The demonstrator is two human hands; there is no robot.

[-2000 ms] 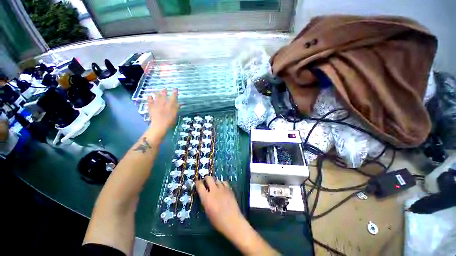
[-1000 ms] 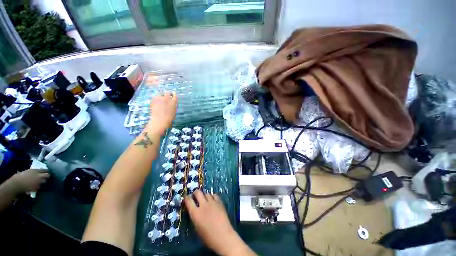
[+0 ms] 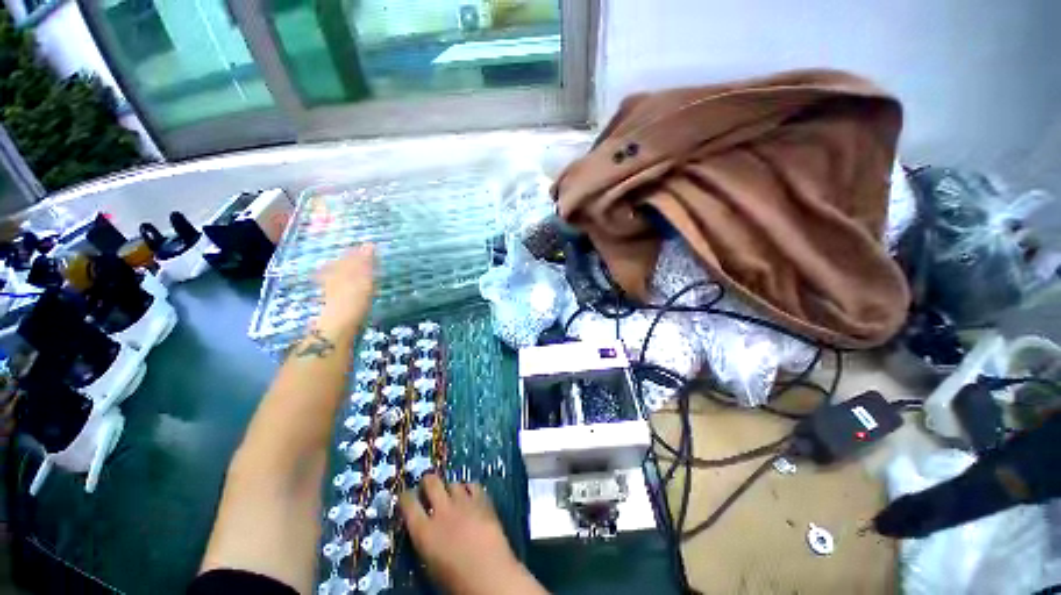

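A clear blister tray (image 3: 477, 401) holds rows of small silver-white motors (image 3: 375, 504) with orange and yellow wires. My right hand (image 3: 456, 529) rests with curled fingers at the tray's right-hand motor row; whether it grips a motor is hidden. My left hand (image 3: 349, 279), blurred, reaches to the near edge of the stacked empty clear trays (image 3: 431, 238); I cannot tell whether it grips them. The white screw feeder (image 3: 585, 442) stands right of the motor tray, with dark screws in its open top.
Black and white units (image 3: 99, 378) stand at left, a black and white box (image 3: 247, 233) behind them. A brown cloth (image 3: 745, 198) and plastic bags (image 3: 529, 296) lie behind the feeder. Cables, an adapter (image 3: 855, 428) and cardboard (image 3: 745, 511) lie right. A black screwdriver (image 3: 972, 494) enters from the right edge.
The view has shifted, so the bench things sit lower and further left. The round black housing at left and another person's hand beside it no longer show. My hands stay near the same trays.
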